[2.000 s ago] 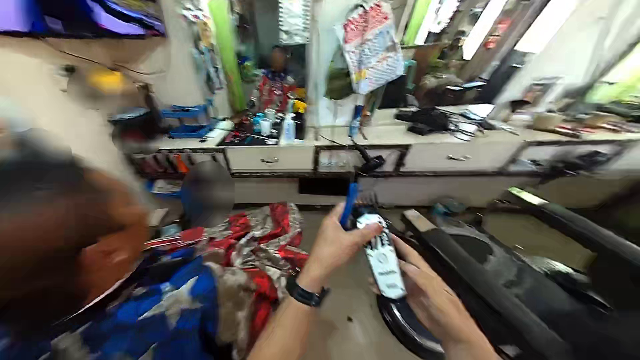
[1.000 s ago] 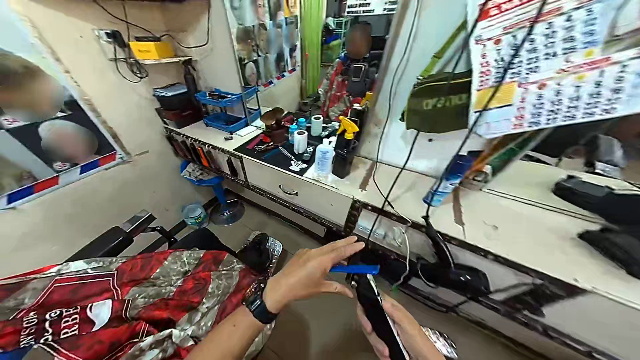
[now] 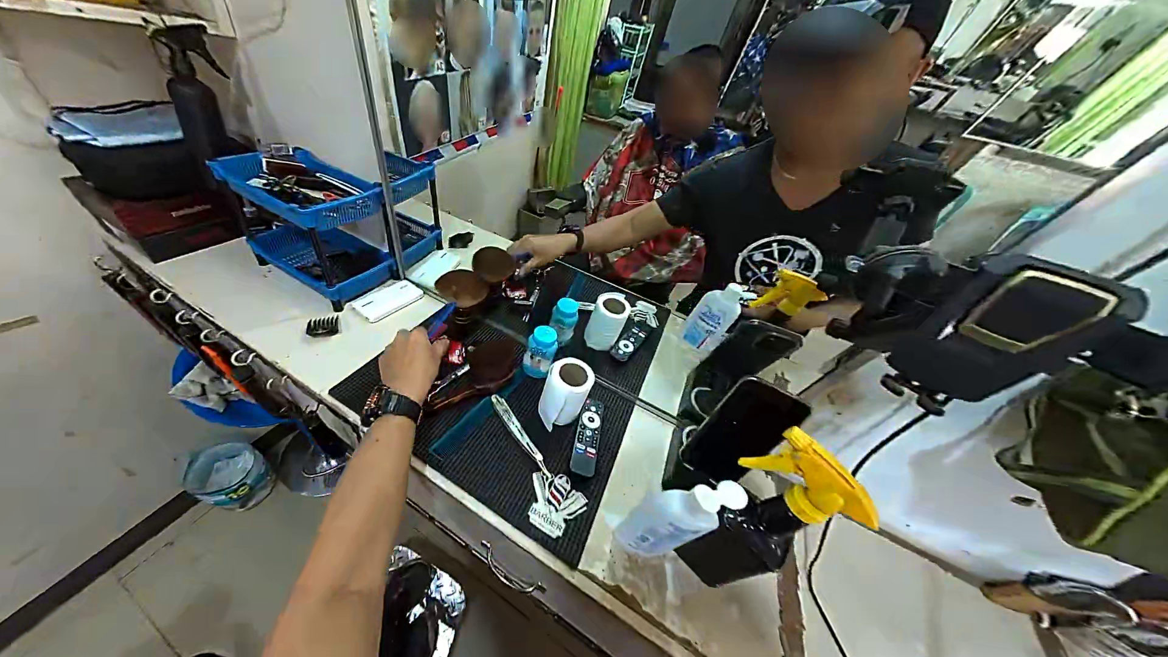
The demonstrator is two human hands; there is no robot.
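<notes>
My left hand, with a watch on the wrist, reaches over the left end of a black ribbed mat on the counter. It is closed on a blue comb, which points up toward a round brown object. Just right of the hand lie a small red-and-white item and a dark brown brush. A black clipper guard and a flat white case rest left of the mat. My right hand is out of view.
A blue two-tier basket rack stands by the mirror. The mat holds a blue jar, a paper roll, a remote and a folding razor. Nearer right are a black phone, a white bottle and a yellow-headed spray bottle.
The view has moved close to the counter. My left hand has reached out over the mat with the blue comb. My right hand and the hair clipper have left view.
</notes>
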